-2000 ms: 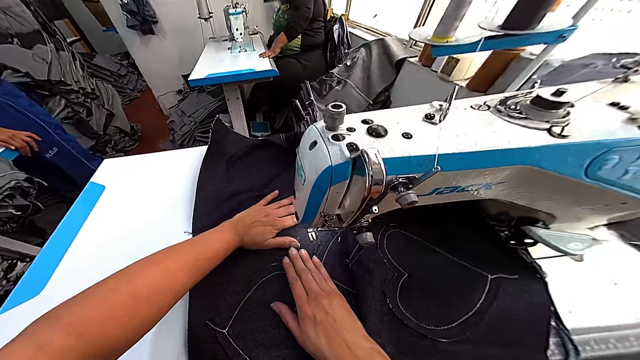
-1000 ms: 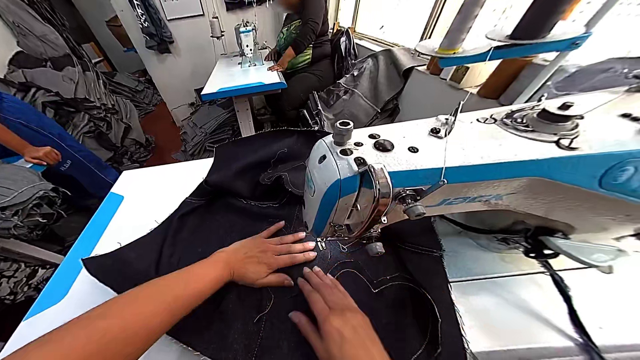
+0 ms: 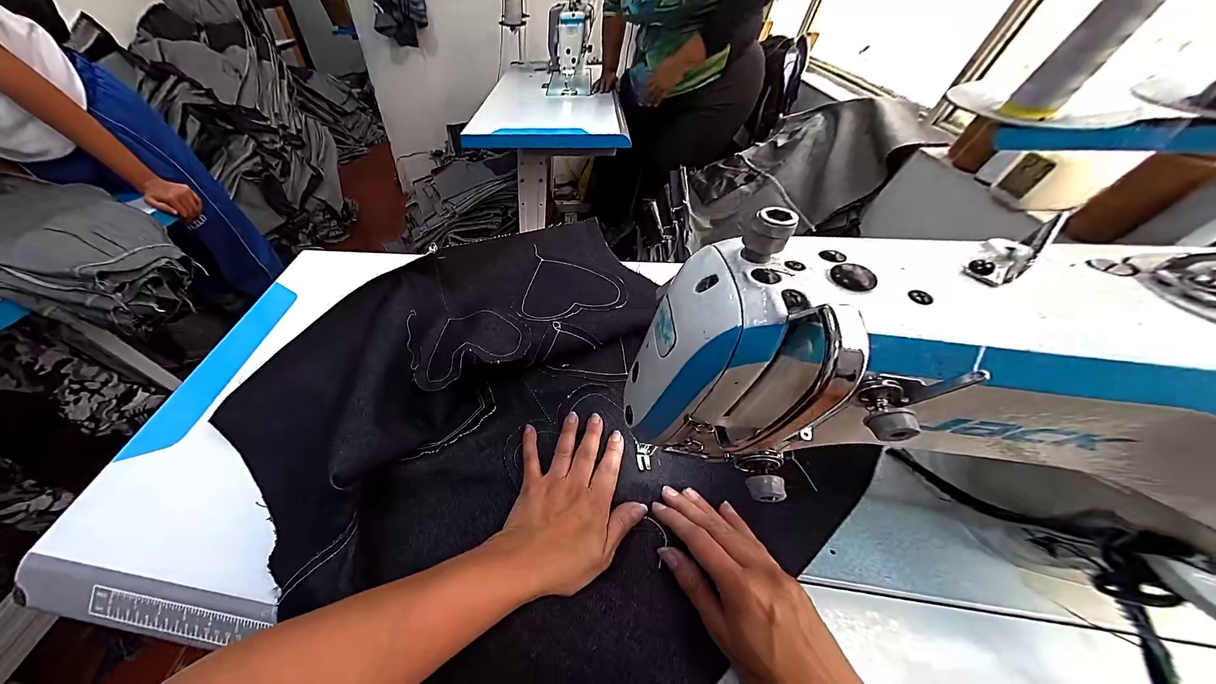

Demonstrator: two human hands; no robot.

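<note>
Dark denim fabric (image 3: 427,532) with light stitched curved outlines, one of them heart-shaped, lies over the table and under the head of a Jack sewing machine (image 3: 712,332). My left hand (image 3: 575,513) rests flat on the cloth, fingers spread, just left of the presser foot (image 3: 645,457). Palm down, my right hand (image 3: 736,579) presses the denim in front of the foot, its fingers fairly close together. Neither hand grips anything. The needle tip cannot be made out, and the head covers part of the cloth behind it.
The white sewing table (image 3: 228,494) has a blue strip and a printed ruler at its edge. Thread cones (image 3: 1083,57) stand at upper right. Beyond, a person is beside a second sewing machine (image 3: 570,43). Another person's hand (image 3: 173,198) is at left, near stacked grey garments (image 3: 95,252).
The denim has shifted and turned under the machine; the heart-shaped outline seen near the front right two seconds ago is no longer there. Both hands stay flat on the cloth near the presser foot.
</note>
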